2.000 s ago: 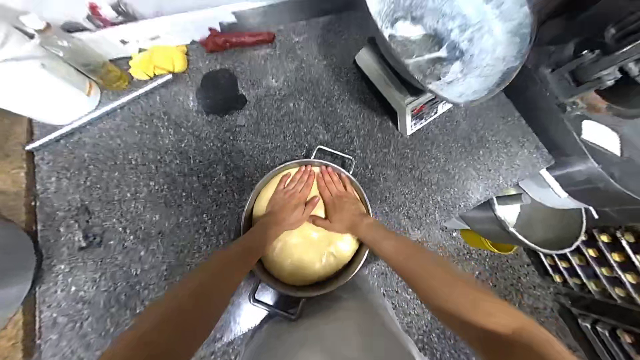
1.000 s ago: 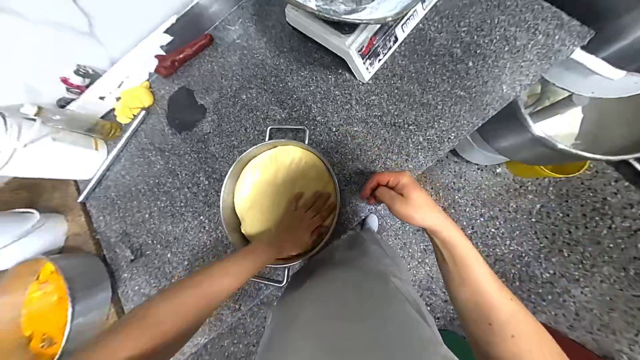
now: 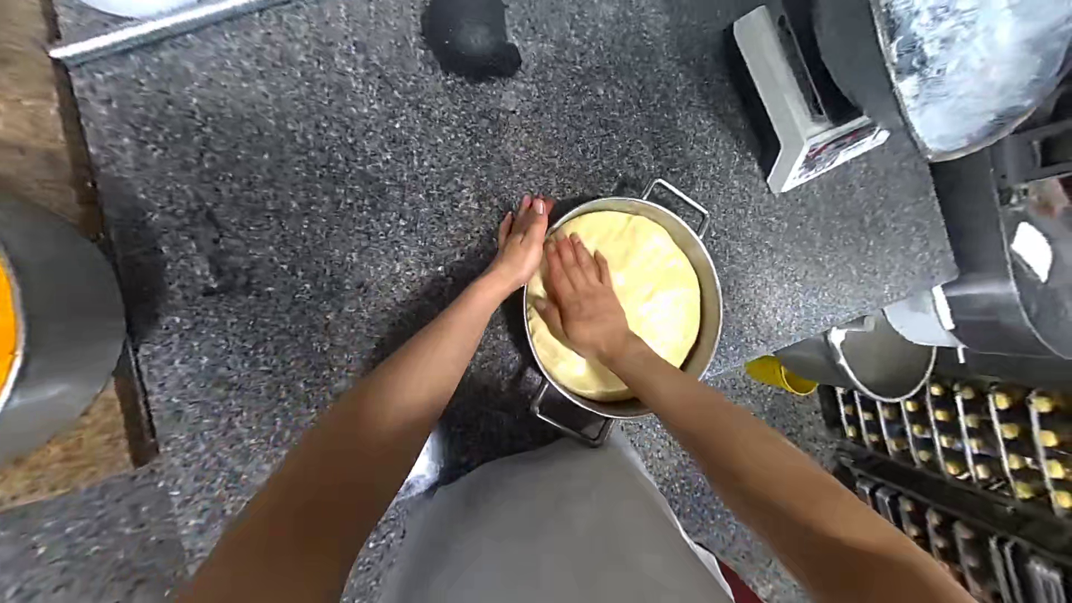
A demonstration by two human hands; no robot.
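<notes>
A round mass of pale yellow dough fills most of a two-handled metal pot on the speckled grey countertop. My right hand lies flat on the left part of the dough, palm down. Against the pot's upper left rim rests my left hand, its fingers pointing up and its thumb side out of clear sight. Neither hand grips anything that I can see.
A white scale stands at the upper right beside a large floury metal bowl. A black patch and a metal rod lie farther back. At left is a metal pot with orange contents; at lower right, trays of small pieces.
My left hand has gone from the dough to the pot's left rim. My right hand, off the pot one second ago, now rests on the dough. The view has shifted.
</notes>
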